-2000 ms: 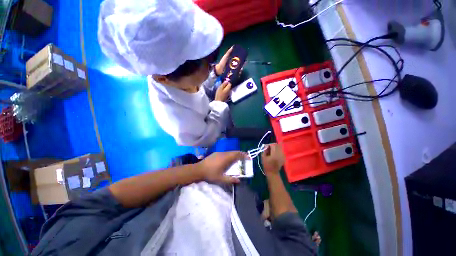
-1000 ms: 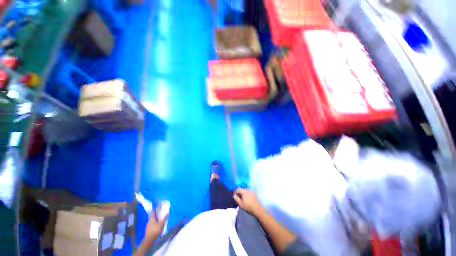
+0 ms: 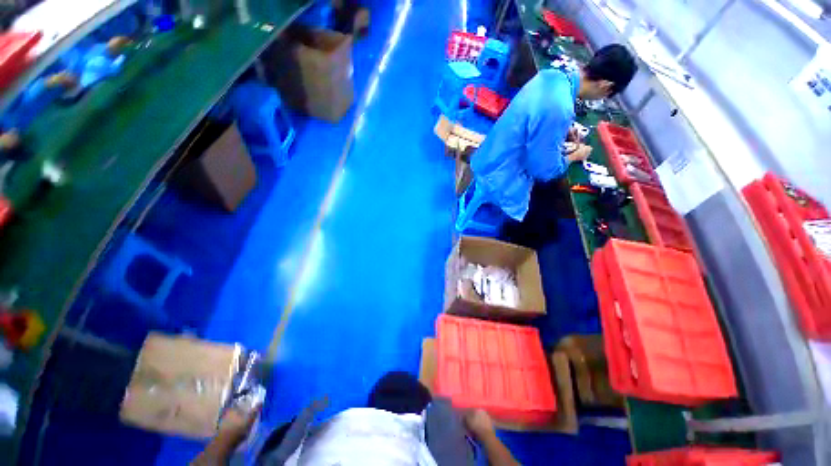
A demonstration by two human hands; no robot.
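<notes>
My left hand [image 3: 239,423] is low at the left, blurred, beside a closed brown carton. It holds a pale object [image 3: 248,390], which looks like a white power bank housing with cable straps; the blur hides its details. My right hand [image 3: 479,424] is near the bottom edge, small and blurred, by the front edge of a divided red tray [image 3: 497,367]. I see nothing in it, but its fingers cannot be made out.
The closed carton [image 3: 178,382] stands at lower left. A blue-floored aisle [image 3: 364,246] runs ahead. An open carton [image 3: 538,273] with white parts stands beyond the red tray. A person in blue [image 3: 528,132] sits at the right bench. Stacked red trays [image 3: 670,319] are at right; blue stools [image 3: 150,273] at left.
The view has swung from the bench to the aisle, and the seated worker in white has left view. My hands have moved apart; my left hand still holds the pale object.
</notes>
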